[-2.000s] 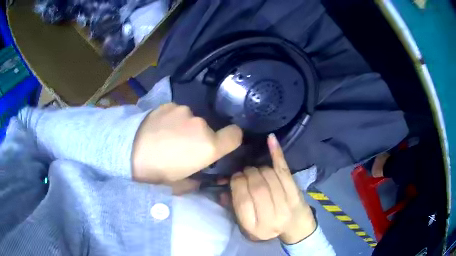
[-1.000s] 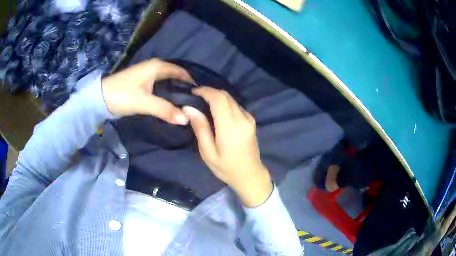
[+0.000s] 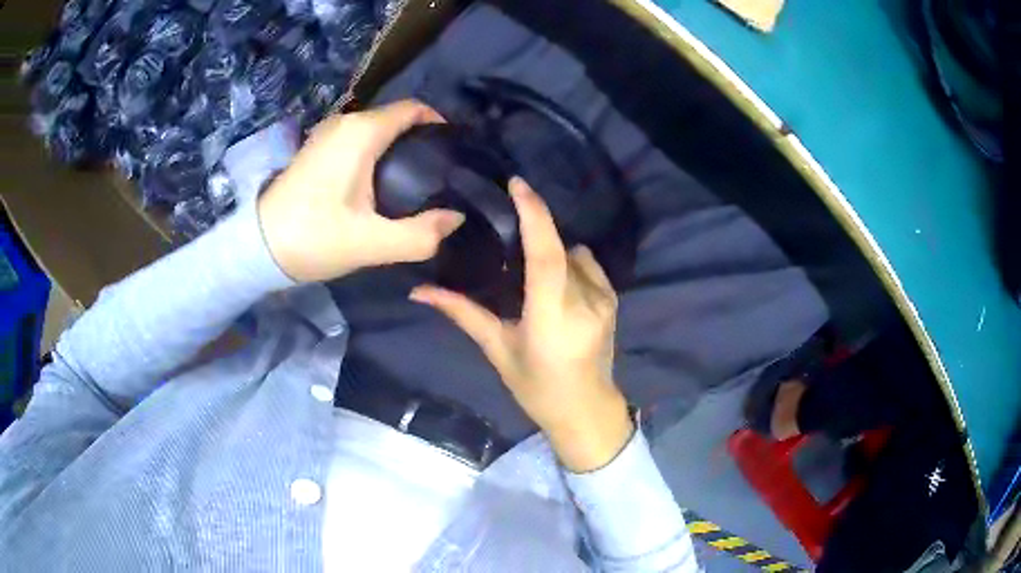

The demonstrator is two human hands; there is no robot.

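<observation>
Black over-ear headphones (image 3: 605,185) lie across my dark-clothed lap, the band curving to the upper right. My left hand (image 3: 336,202) grips the left side of a black ear cup (image 3: 412,177), thumb in front and fingers behind. My right hand (image 3: 554,325) is on the right side of the cup area, index finger raised against a dark curved part and thumb spread below it. Whether an ear pad sits on the cup is too dark to tell.
A carton (image 3: 67,229) of bagged ear pads (image 3: 179,84) stands at the upper left. The green bench (image 3: 862,168) curves along the right, with black items at its far right. A red stool (image 3: 789,487) and a person's hand (image 3: 788,410) show at lower right.
Two seconds ago the perforated cup face showed uncovered. Since one second ago my hands have moved apart from their near-touching thumbs, and the cup and band show more. The view has shifted slightly.
</observation>
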